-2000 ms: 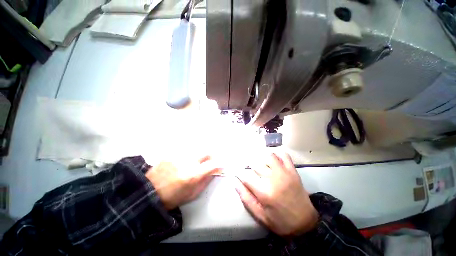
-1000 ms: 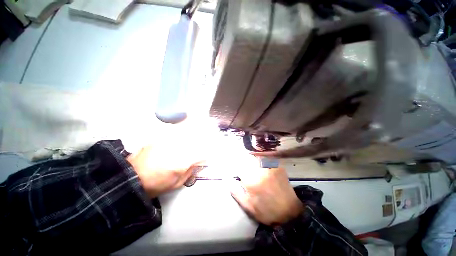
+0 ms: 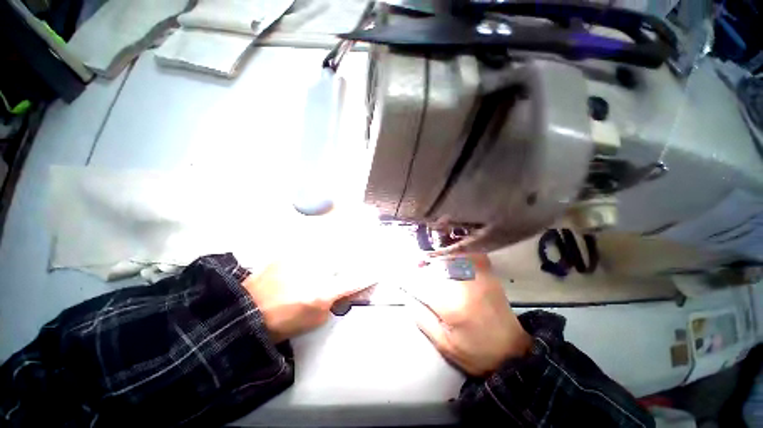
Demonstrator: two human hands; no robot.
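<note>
Pale fabric lies on the table left of the needle and runs into the lamp's glare, where its edges are washed out. My left hand rests on the work left of the needle, palm down. My right hand lies close to the presser foot area, fingers towards the needle, partly washed out. Whether either hand grips the fabric is hidden by glare. The sewing machine head stands above, with small dark metal parts at the needle.
Dark snips lie on top of the machine head. Black scissor loops lie on the bed to the right. A grey-blue oblong piece is left of the head. Folded pale pieces are at upper left. A printed label is at right.
The camera view has shifted, so the snips on the head now show. My hands stay near the needle; my right hand's fingers are nearer the presser foot than two seconds ago.
</note>
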